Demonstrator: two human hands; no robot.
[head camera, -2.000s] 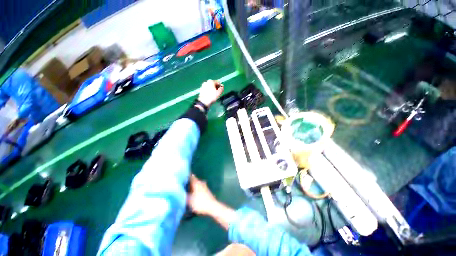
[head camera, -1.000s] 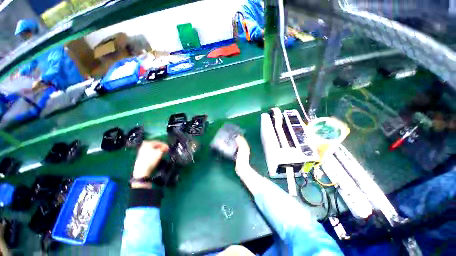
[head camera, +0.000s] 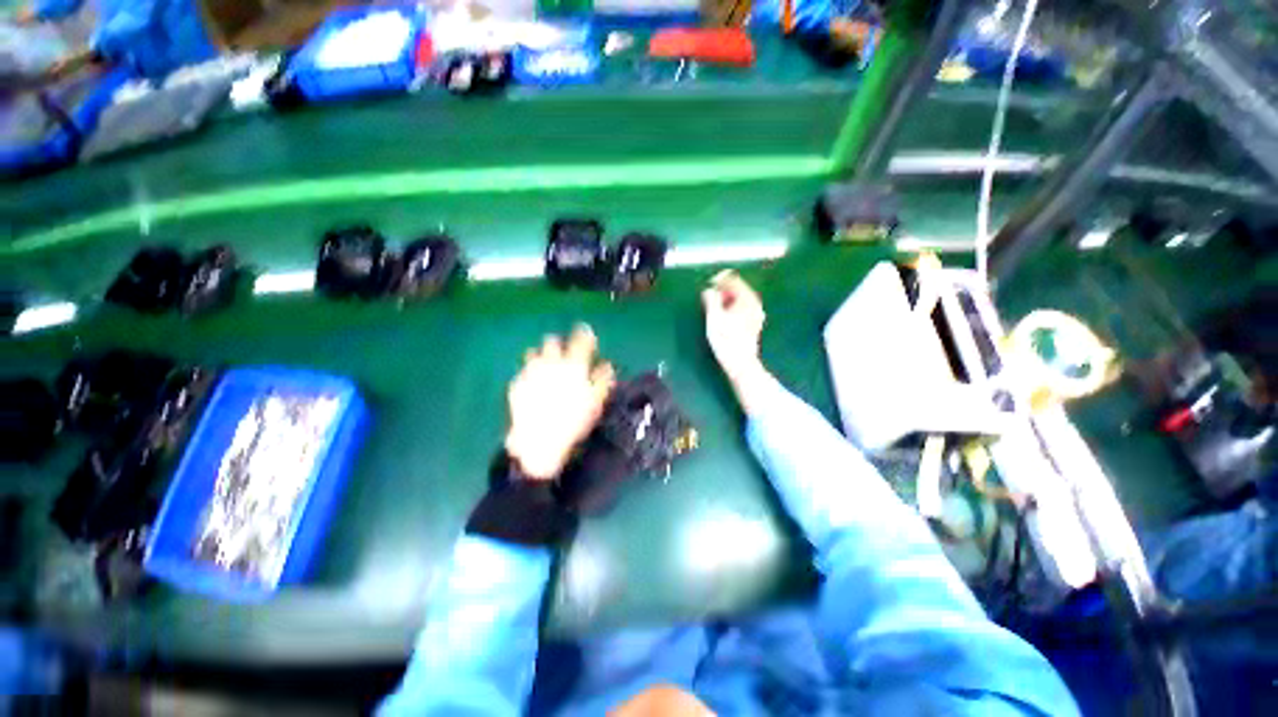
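Note:
An opened black case unit (head camera: 648, 423) lies on the green bench in front of me, with dark parts inside and a small yellowish spot at its right edge. My left hand (head camera: 555, 404) is over the unit's left side, fingers pointing away from me; the blur hides whether it grips. My right hand (head camera: 734, 325) is raised to the right of the unit and does not touch it. Its fingers are curled; whether anything small is between them cannot be told.
Open black pairs (head camera: 575, 255) line the back of the bench. A dark box (head camera: 855, 213) stands behind the white tape dispenser (head camera: 897, 367) at right. A blue bin (head camera: 325, 476) of small silvery parts is at left, beside dark cases (head camera: 112, 469). A tape roll (head camera: 1058, 357) is far right.
The view has shifted. The grey mottled unit has left my right hand, and a dark box now shows near the back. The black unit under my left hand now lies in front of me.

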